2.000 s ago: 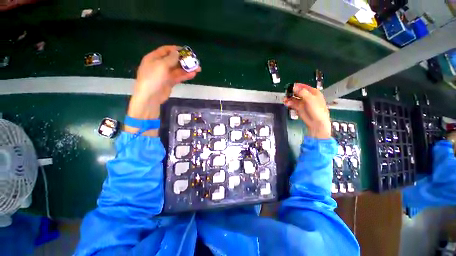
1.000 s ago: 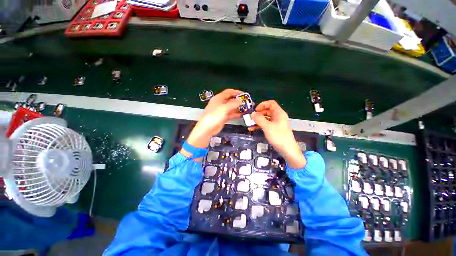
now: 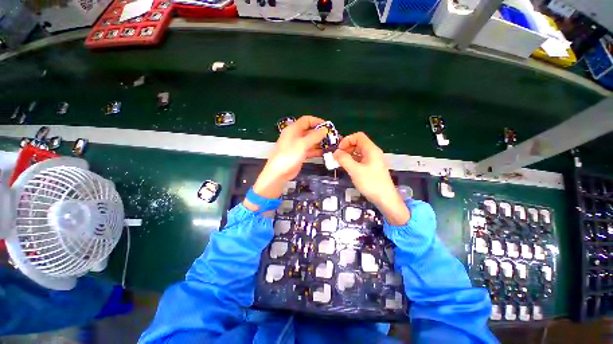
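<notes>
My left hand (image 3: 291,152), with a blue wrist band, holds a small silvery framed device unit (image 3: 328,135) in its fingertips, above the back edge of the black tray (image 3: 243,201). My right hand (image 3: 363,161) pinches a pale square module (image 3: 331,160) just below the unit. Pad and unit look in contact, but the join is partly hidden by the fingers. The tray holds rows of pale square pads with dark tails under a shiny surface.
A white fan (image 3: 70,218) stands at left; a loose unit (image 3: 209,191) lies on the green bench. Behind the pale rail (image 3: 168,142), small units lie on the belt (image 3: 322,74). A clear tray (image 3: 514,259) and a dark grid tray (image 3: 598,232) are at right.
Since two seconds ago my hands have come together and the view has shifted. Over the last second they barely moved, while units on the belt shifted slightly right.
</notes>
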